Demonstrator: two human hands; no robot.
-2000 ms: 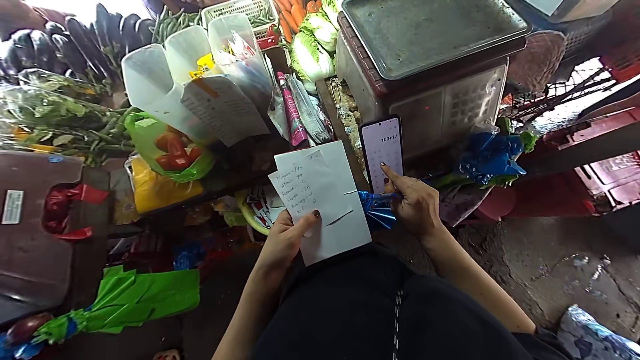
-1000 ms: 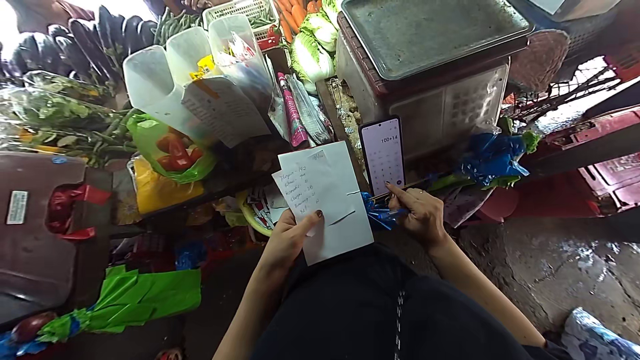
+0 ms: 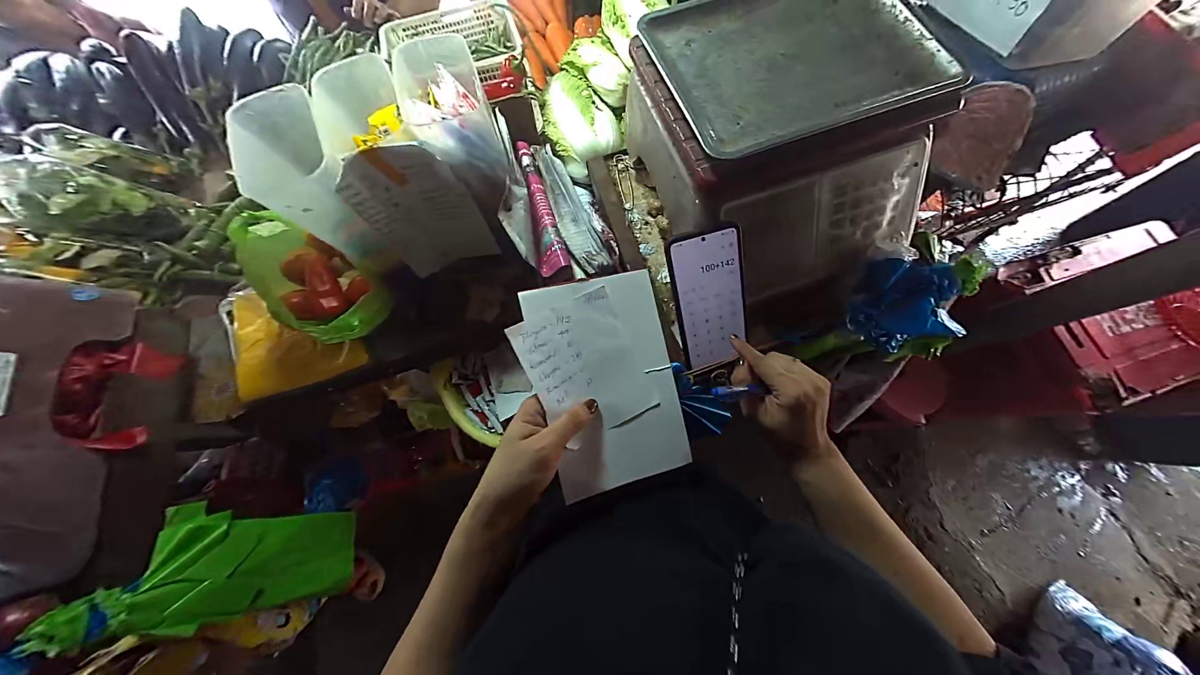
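Observation:
My left hand [image 3: 548,436] grips several white paper sheets [image 3: 619,375], the upper left one bearing a handwritten list. To their right a smartphone [image 3: 708,295] leans upright against a lidded plastic box, a calculator on its screen. The index finger of my right hand [image 3: 787,389] reaches to the lower right of that screen. A blue pen [image 3: 736,390] is tucked in the same hand's curled fingers. Blue plastic strips [image 3: 703,412] hang between the sheets and the pen.
The big box [image 3: 778,187] carries a metal tray [image 3: 806,66]. Left of it stand clear plastic containers [image 3: 281,159], a green bag of tomatoes [image 3: 319,291], napa cabbages [image 3: 577,108] and eggplants [image 3: 159,75]. A blue plastic bag [image 3: 905,305] of greens lies right, above wet floor [image 3: 1022,506].
My right index finger has moved slightly up the phone screen since a second ago. The displayed sum has gained a digit. My left hand keeps its hold on the sheets.

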